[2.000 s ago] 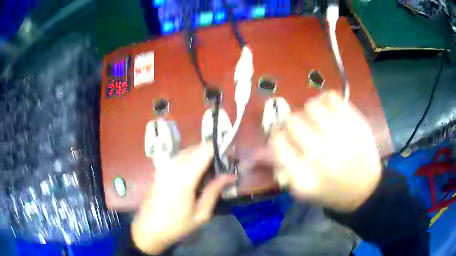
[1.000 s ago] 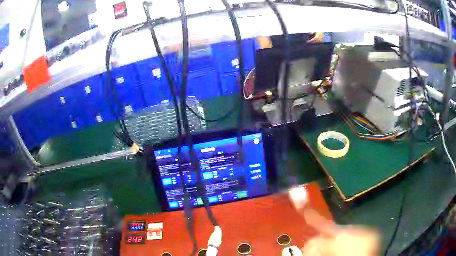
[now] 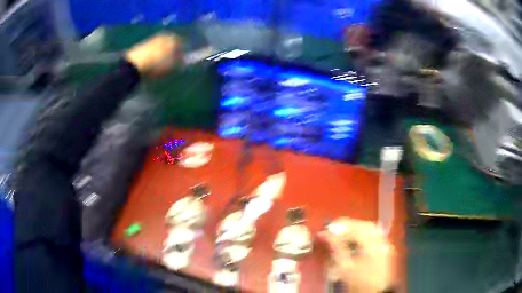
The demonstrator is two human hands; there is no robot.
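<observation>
The frame is strongly blurred. The red-brown test box [image 3: 326, 171] lies before me, with off-white sockets [image 3: 186, 212] in rows. My right hand [image 3: 358, 249] is over the box's right end; its fingers and anything in them are too blurred to tell. A white cable plug and lead [image 3: 389, 189] stands just above that hand. Another white connector [image 3: 266, 196] lies over the middle sockets. My left hand [image 3: 157, 54] is stretched far forward at the upper left, beyond the box; I cannot tell whether it holds anything.
The lit blue tester screen [image 3: 292, 109] stands behind the box. A cream tape roll [image 3: 430, 142] lies on the green board [image 3: 463, 189] at the right. Shiny clear trays [image 3: 106, 171] are at the left, partly behind my left arm. Dark equipment is at the upper right.
My left arm has come into view and reaches forward at the upper left. The view has tilted down, showing more of the box and of my right hand.
</observation>
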